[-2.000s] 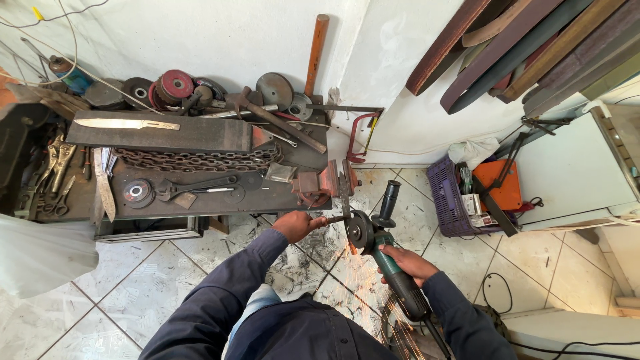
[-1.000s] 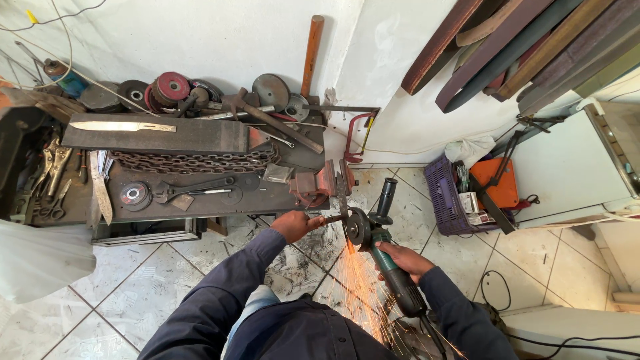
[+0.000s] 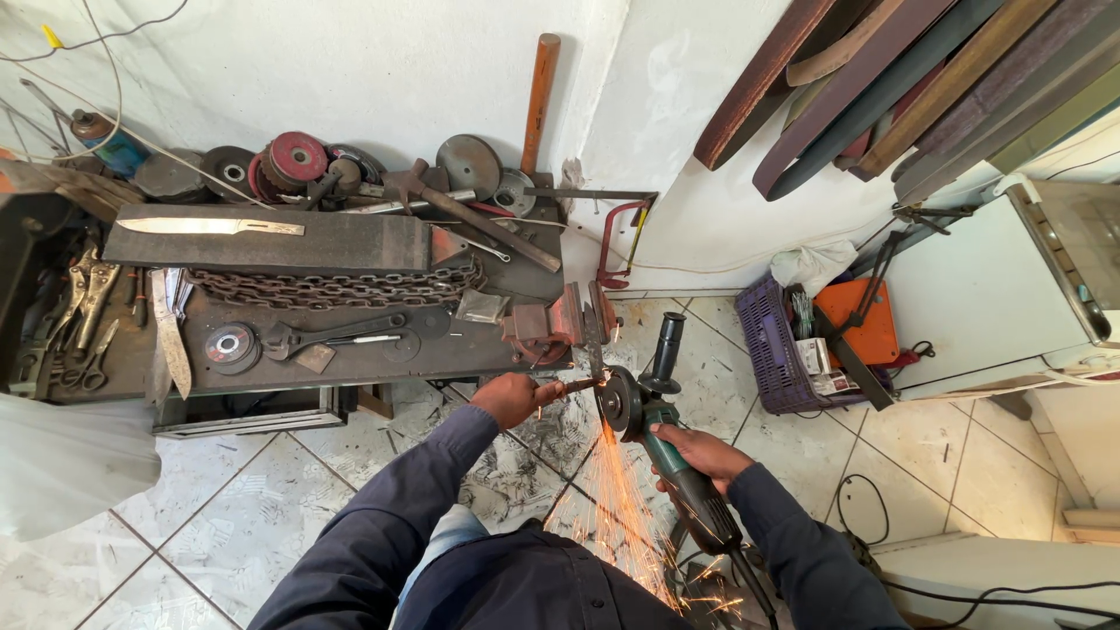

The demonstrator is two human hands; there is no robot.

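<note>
My right hand point(image 3: 704, 453) is closed round the green and black body of an angle grinder point(image 3: 691, 490), whose side handle points up and away from me. Sparks point(image 3: 617, 507) stream down from its disc point(image 3: 618, 402) toward the floor. In my left hand point(image 3: 512, 400) is a thin dark tool or bar point(image 3: 577, 385), its tip close to the disc. Whether tip and disc touch is unclear. A dark metal strip point(image 3: 593, 337) stands clamped in the jaws of a red bench vise point(image 3: 547, 324), and its near end reaches the disc.
The workbench point(image 3: 455, 360) on the left bears a knife blade point(image 3: 210, 226), a chain point(image 3: 332, 289), a hammer point(image 3: 477, 214), an adjustable wrench point(image 3: 332, 334) and grinding discs point(image 3: 297, 157). Right of the vise stands a purple crate point(image 3: 770, 350). Abrasive belts point(image 3: 849, 96) hang above. A grinder cord point(image 3: 754, 582) trails below.
The spark stream was faint two seconds ago and is now dense and bright orange. Both hands keep their holds and have hardly moved.
</note>
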